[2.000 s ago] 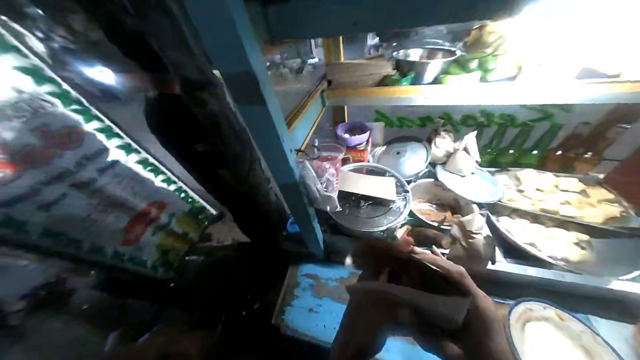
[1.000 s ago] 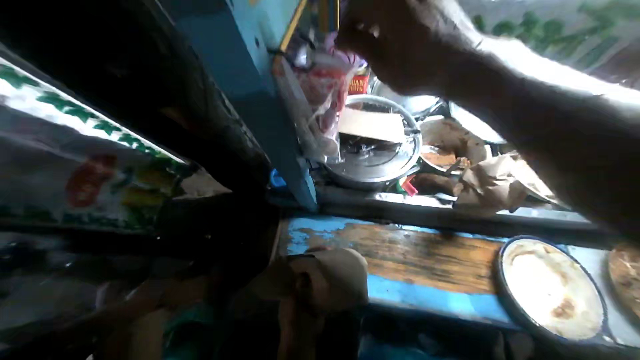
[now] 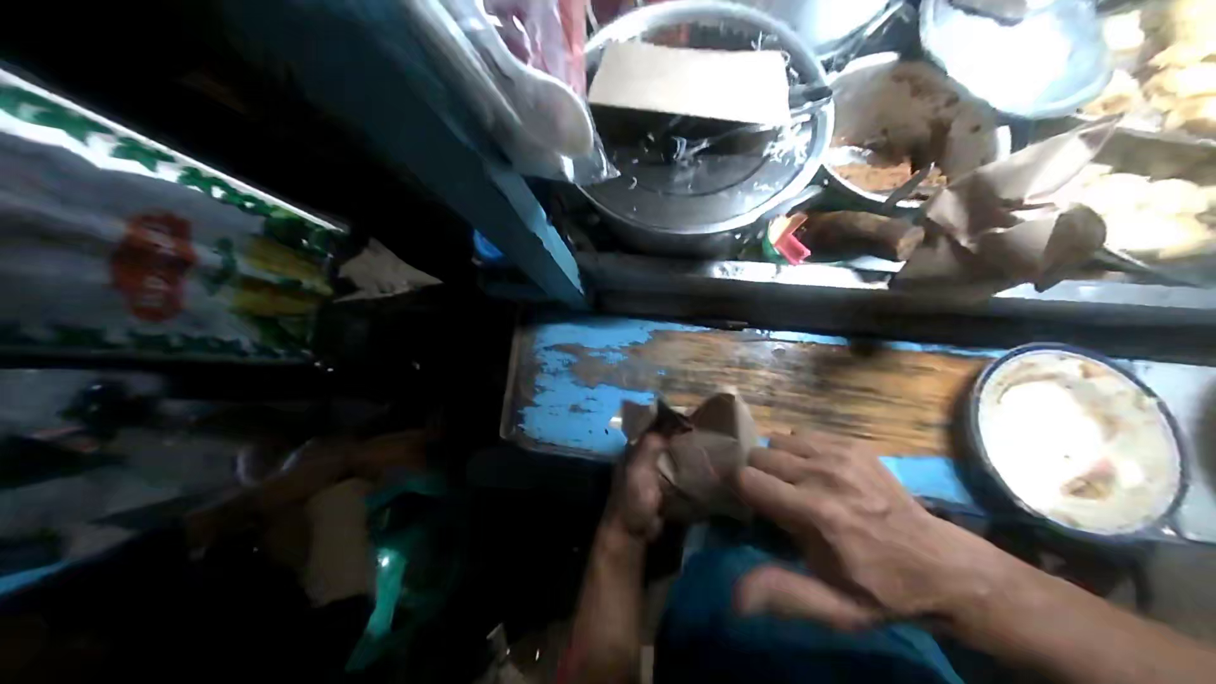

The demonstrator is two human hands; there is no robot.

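Low in the middle of the head view, my left hand [image 3: 638, 489] grips a folded brown paper packet [image 3: 705, 461], open at the top; what is inside cannot be made out. My right hand [image 3: 836, 513] touches the packet's right side with its fingertips, thumb apart and blurred. Both are at the near edge of a worn blue wooden board [image 3: 589, 380]. Beyond the board stands a round metal pot [image 3: 703, 204] with a pale block [image 3: 689, 84] lying across it. Crumpled brown paper [image 3: 1007, 223] lies to the right of that pot.
An enamel basin [image 3: 1078, 442] with a dark rim stands at the right. A bowl of brown food [image 3: 898, 133], a metal lid [image 3: 1016, 57] and pale food pieces [image 3: 1178, 85] are beyond. A blue post [image 3: 513, 190] rises left of the pot. Another person's arm [image 3: 313, 475] is at the lower left.
My right arm, stretched over the pots one second ago, is now back beside the paper packet. The view has tilted down and come closer to the board.
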